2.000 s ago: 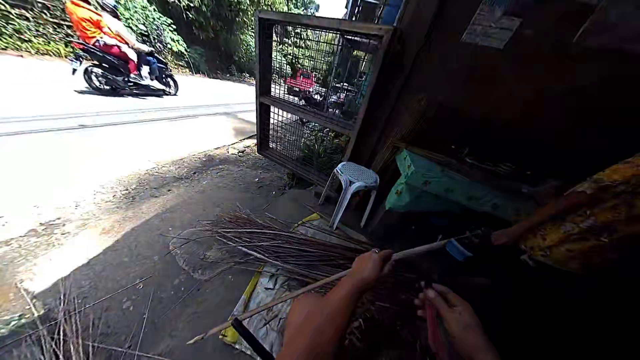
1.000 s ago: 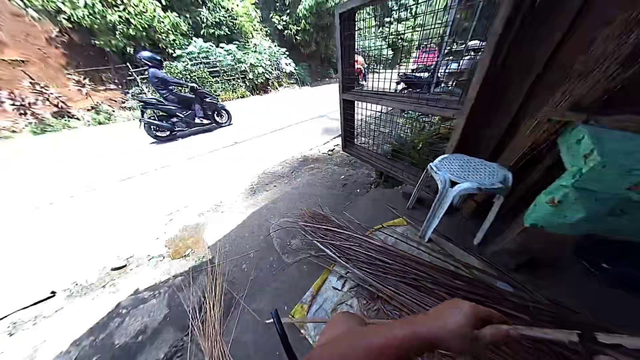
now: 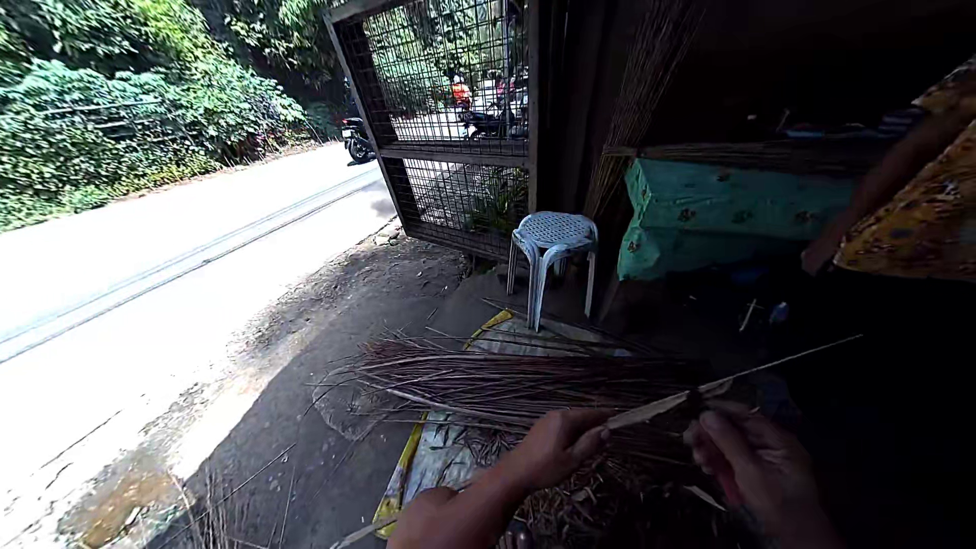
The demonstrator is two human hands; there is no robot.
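Low in the head view, my left hand (image 3: 560, 450) grips a long pale plant stalk (image 3: 648, 412) that runs up to the right. My right hand (image 3: 751, 450) is at the stalk's farther part, with a reddish object (image 3: 730, 486) in its fingers; its kind is hard to make out. Beyond both hands lies a large bundle of thin brown sticks (image 3: 488, 381) on a pale sheet with a yellow edge (image 3: 415, 457). Dark shavings (image 3: 595, 496) lie below my hands.
A white plastic stool (image 3: 555, 229) stands behind the bundle, beside a wire-mesh gate (image 3: 457, 156). To the right are a green cloth-covered table (image 3: 732, 206) and a person in a patterned garment (image 3: 915, 213). Loose sticks (image 3: 221, 511) stand at lower left. A motorcycle (image 3: 357, 141) is on the road.
My right hand, out of sight one second ago, is in view at the stalk. The motorcycle at the left has passed to behind the gate's edge. The view has turned to the right.
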